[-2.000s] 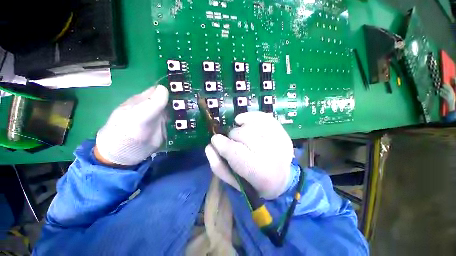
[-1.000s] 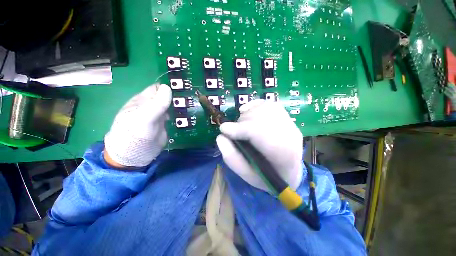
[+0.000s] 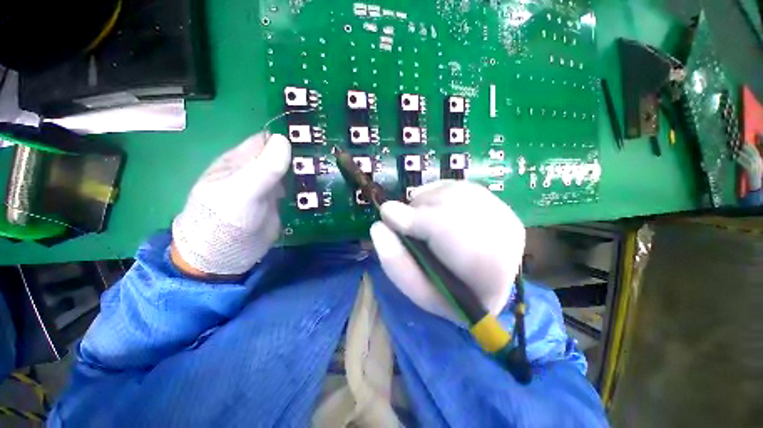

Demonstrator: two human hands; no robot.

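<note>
A green circuit board (image 3: 468,75) lies in front of me, with black power transistors (image 3: 410,134) in four columns. My gloved left hand (image 3: 234,205) is beside the left column and pinches a thin solder wire (image 3: 284,115) that curves up over that column. My gloved right hand (image 3: 452,242) holds the soldering iron (image 3: 443,276) like a pen. Its brownish tip points up and left, between the first and second columns, near the third row. I cannot tell whether the tip touches the board. My right hand hides the lower part of the right columns.
A solder reel (image 3: 25,188) stands at the far left, below a black round device (image 3: 58,29). A dark iron stand (image 3: 640,79) and thin dark sticks (image 3: 613,113) lie right of the board. Another board (image 3: 711,109) and another person's gloved hand (image 3: 749,159) are at the far right.
The soldering iron has swung a little right at its handle, with my right hand shifted right. My left hand has moved slightly right and up. The wire's end reaches further right across the left column.
</note>
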